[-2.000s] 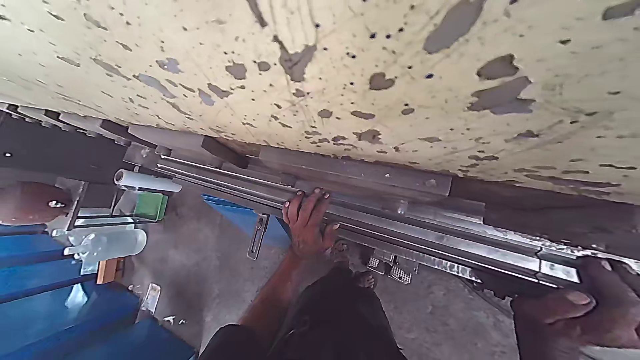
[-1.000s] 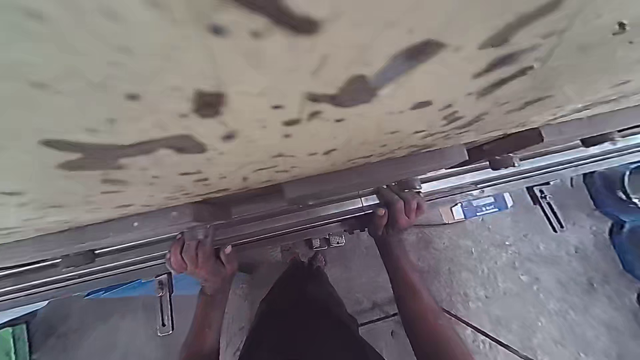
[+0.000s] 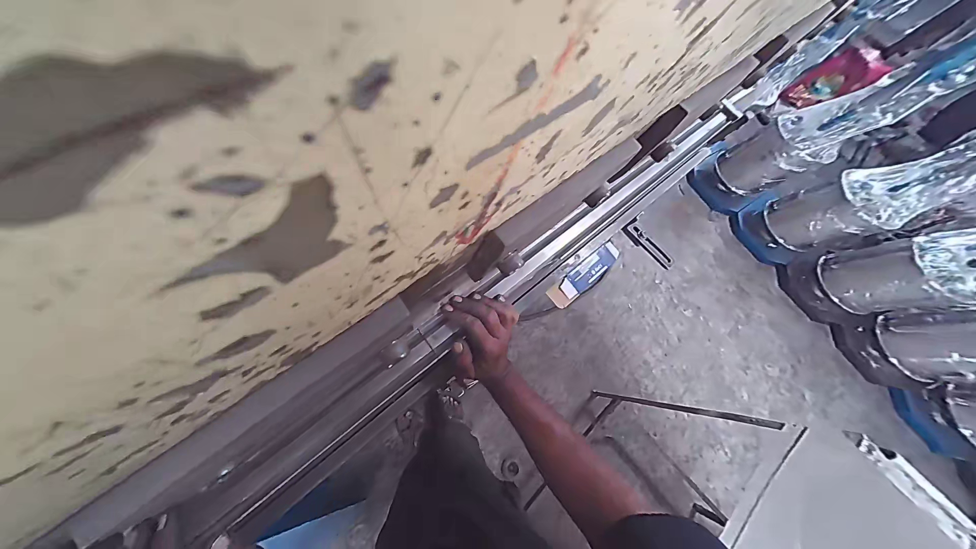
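Note:
My right hand [image 3: 482,328] is in the middle of the head view, its fingers curled over a long metal rail [image 3: 560,238] and its thumb on the near side. The rail runs diagonally along the lower edge of a large, worn cream-painted machine panel [image 3: 427,114]. Small round metal knobs or rollers [image 3: 395,351] sit along it. At the bottom left edge, only dim fingertips of what looks like my left hand [image 3: 156,532] show by the rail's lower end; most of that hand is cut off.
A blue and white box [image 3: 589,271] and a slotted metal bracket [image 3: 648,242] are beyond the rail, above the concrete floor. Several large plastic-wrapped rolls [image 3: 877,282] with blue edges stand at the right. A pale grey panel [image 3: 831,496] and thin metal bars [image 3: 686,409] are at lower right.
My left hand has moved away from my right hand toward the lower left; a second ago both were in full view on the rail. The view has swung and tilted strongly.

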